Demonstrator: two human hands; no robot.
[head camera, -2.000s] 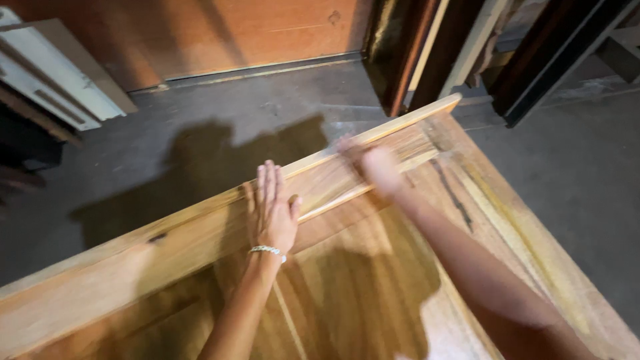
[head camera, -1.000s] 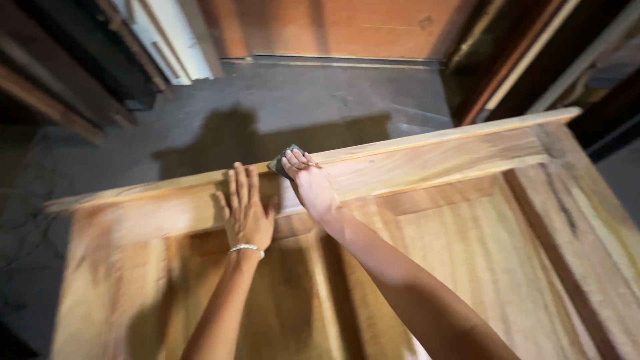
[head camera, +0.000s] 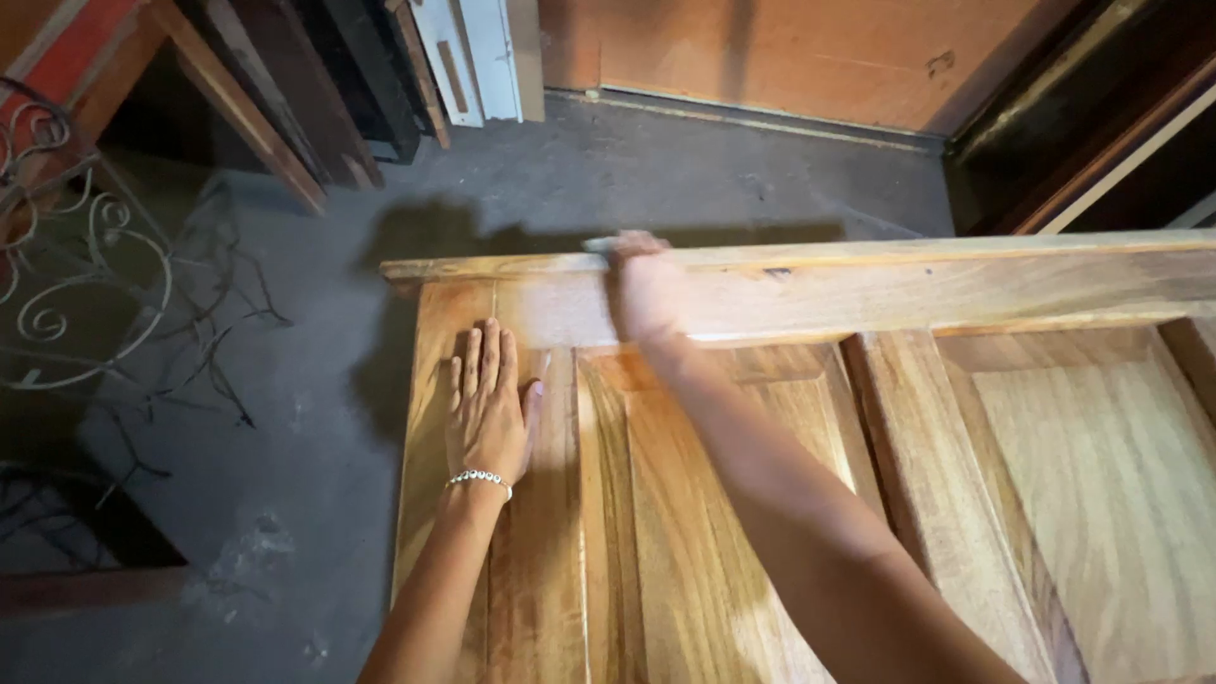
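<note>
A pale wooden frame-and-panel piece (head camera: 836, 290), which looks like a panelled door or headboard, fills the lower right of the head view. My left hand (head camera: 489, 408) lies flat on its left upright, palm down, with a beaded bracelet (head camera: 480, 477) at the wrist. Blurred by motion, my right hand (head camera: 648, 285) is at the top rail near the raised edge strip. It grips a thin greyish piece (head camera: 600, 245), seemingly sandpaper, of which only a little shows at the fingertips.
Scrolled wrought metalwork (head camera: 90, 266) stands at the left. Boards and panels (head camera: 465, 57) lean at the back left, near an orange-brown panel (head camera: 760, 57). Dark frames (head camera: 1092, 142) stand at the back right. Grey floor (head camera: 294, 475) surrounds the wooden piece.
Both hands have moved left along the top rail, the left one onto the left upright. The view has shifted left too, bringing in the metalwork.
</note>
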